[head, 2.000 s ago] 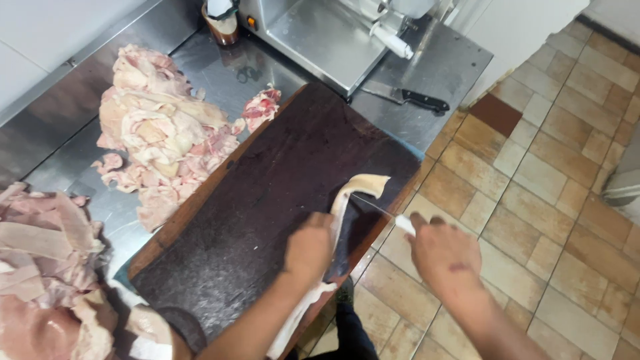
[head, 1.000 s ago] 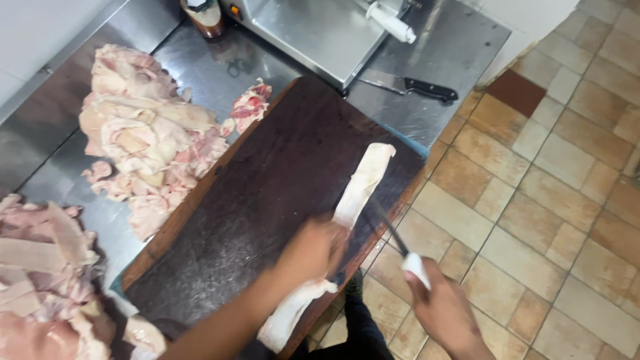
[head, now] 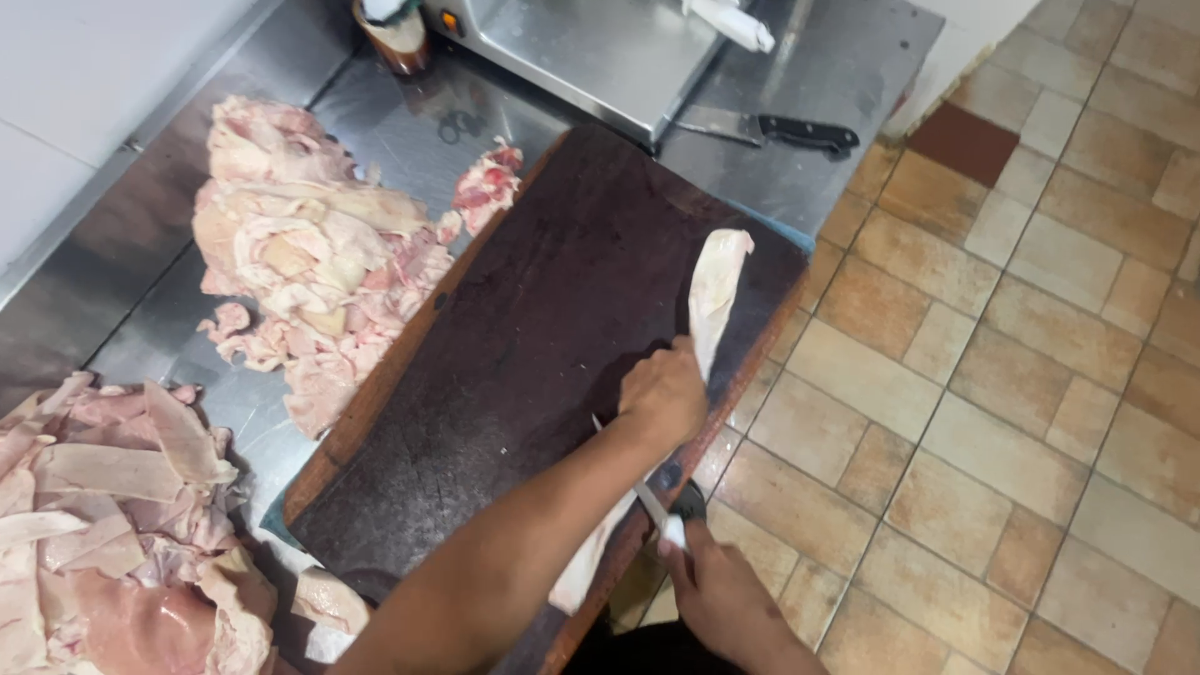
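A long strip of pale fat or skin (head: 720, 281) lies along the right edge of a dark cutting board (head: 525, 309). My left hand (head: 664, 392) is closed on the strip around its middle, and part of the strip is hidden under my left forearm. In my right hand (head: 717, 581) is the white handle of a knife (head: 653, 502). Its blade passes beneath my left forearm across the lower part of the strip, with the tip showing on the far side. Whether the edge touches the strip cannot be told.
Left of the board, a heap of fatty trimmings (head: 309, 244) and a pile of skin pieces (head: 112, 478) lie on the steel counter (head: 506, 89). A small reddish scrap (head: 487, 185) is near the board. A black-handled knife (head: 806, 134) rests beside a metal machine (head: 600, 56); a jar (head: 398, 37) stands behind.
My left hand has moved up along the strip. My right hand has brought the knife from the strip's upper part down to its lower part, under my left forearm.
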